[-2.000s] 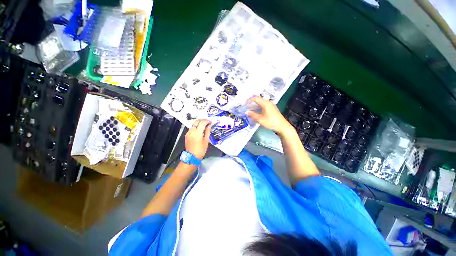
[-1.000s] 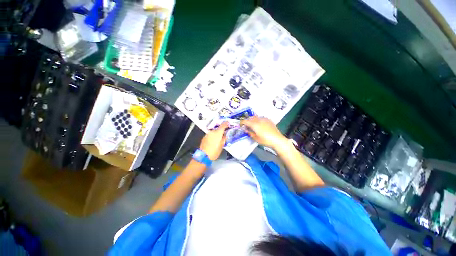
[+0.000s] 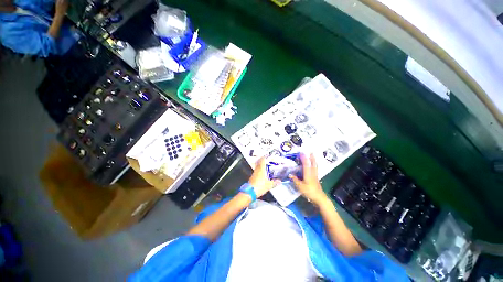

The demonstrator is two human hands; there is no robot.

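A small blue bin with shiny clear plastic or small pieces in it is held between both hands over the near edge of the white parts tray. My left hand grips its left side. My right hand holds its right side. The white parts tray lies tilted on the green bench, with round parts in its near half and a film-like sheen. The bin's contents are blurred.
A black compartment tray and clear bags lie right. Left are an open carton with black dots, a black tray of round parts, a green basket and a brown carton. Another person's blue sleeve shows top left.
The view has shifted, so the bench things appear lower and further right. My hands have closed around the sides of the blue bin. Another person has come into view at top left.
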